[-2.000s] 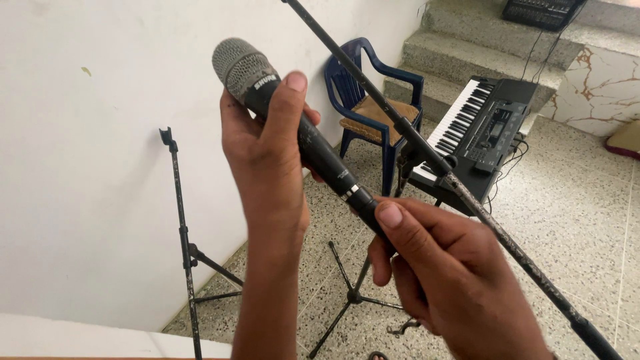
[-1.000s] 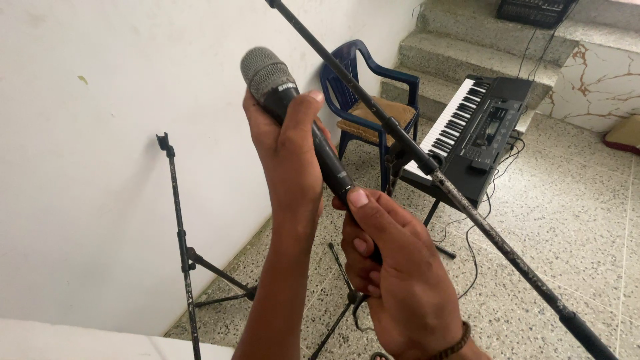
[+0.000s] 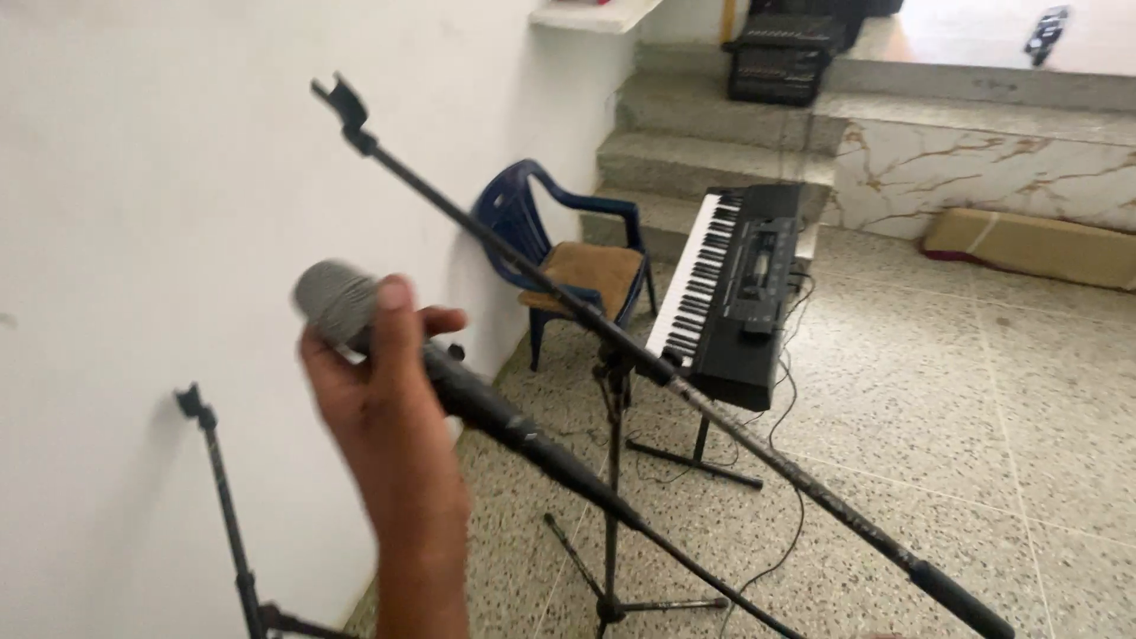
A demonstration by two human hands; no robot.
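My left hand (image 3: 382, 373) holds a black handheld microphone (image 3: 497, 413) with a grey mesh head, tilted with its head to the upper left. A black cable (image 3: 710, 577) runs from its lower end toward the bottom edge. Just beyond the microphone, the long boom of a microphone stand (image 3: 568, 297) slants across the view, with a microphone clip (image 3: 344, 105) at its upper end that holds nothing. Of my right hand, at most a sliver shows at the bottom edge; its fingers are hidden.
A second microphone stand (image 3: 228, 506) is at the left by the white wall. Behind the boom are a blue plastic chair (image 3: 515, 213) with a brown cushion (image 3: 595, 271) and an electronic keyboard (image 3: 728, 293). Concrete steps (image 3: 683, 155), an audio mixer (image 3: 781, 67) and floor cables stand farther back.
My right hand has left the microphone's lower end, where a cable now shows. My left hand still holds the microphone. The view has shifted, bringing the boom's clip into sight.
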